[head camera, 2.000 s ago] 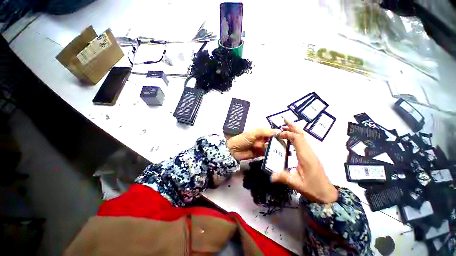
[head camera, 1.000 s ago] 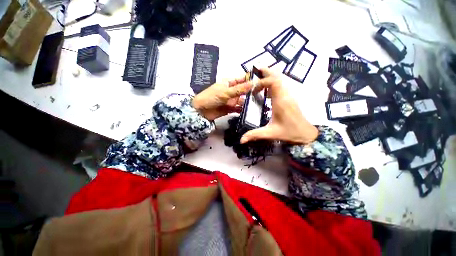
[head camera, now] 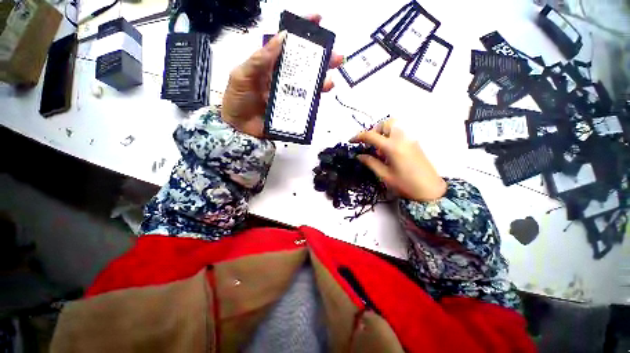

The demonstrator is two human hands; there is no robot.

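Note:
My left hand (head camera: 250, 89) holds a black-bordered hang tag (head camera: 298, 81) upright, its white printed face with a barcode towards me. It may be more than one tag; I cannot tell. My right hand (head camera: 399, 160) is at a tangled clump of black hang-tag strings (head camera: 345, 176) on the table, thumb and fingertips pinching at its upper right side. A thin string sticks up near the fingertips. Several white-panel tags (head camera: 430, 62) lie fanned beyond my hands.
A heap of black and white tags (head camera: 514, 131) lies at the right. At the left are a stack of black tags (head camera: 186, 69), a small tag block (head camera: 119, 58), a dark phone (head camera: 59, 74) and a carton (head camera: 27, 41). More black strings (head camera: 221, 12) lie at the top.
My hands have parted. The left hand has moved up and left with the tag, now turned to show its barcode face. The right hand has let go of it and moved down to the string clump.

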